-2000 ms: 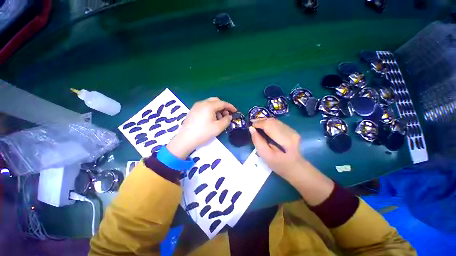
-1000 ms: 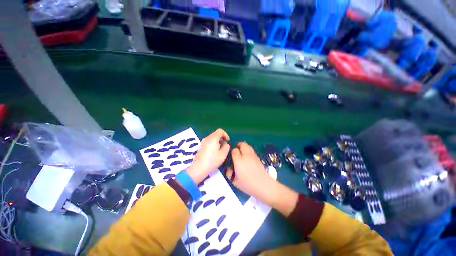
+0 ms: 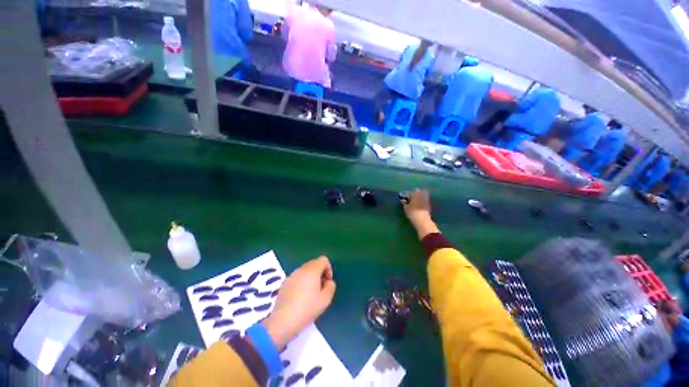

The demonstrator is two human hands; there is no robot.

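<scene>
My right hand [image 3: 418, 204] is stretched far forward over the green surface, its fingers on a small round unit [image 3: 404, 198] in line with other units. My left hand [image 3: 306, 291], with a blue band at the wrist, is loosely curled beside the loosely filled sticker sheet [image 3: 234, 291]; nothing shows in it. Round units [image 3: 378, 311] lie near the front, partly hidden by my right sleeve. A full sticker strip [image 3: 529, 317] lies right of my right arm. No tweezers can be made out.
A dropper bottle [image 3: 183, 247], plastic bag [image 3: 91, 280] and white box [image 3: 47, 336] are at left. Stacked clear trays [image 3: 597, 302] stand at right. A black divided tray [image 3: 283, 134] and red tray [image 3: 529, 175] line the far side. Several people in blue [image 3: 461, 91] sit beyond.
My right hand has moved from beside my left hand out to the far units. The view has tilted up and shows more of the far side. My left hand stays by the sheet.
</scene>
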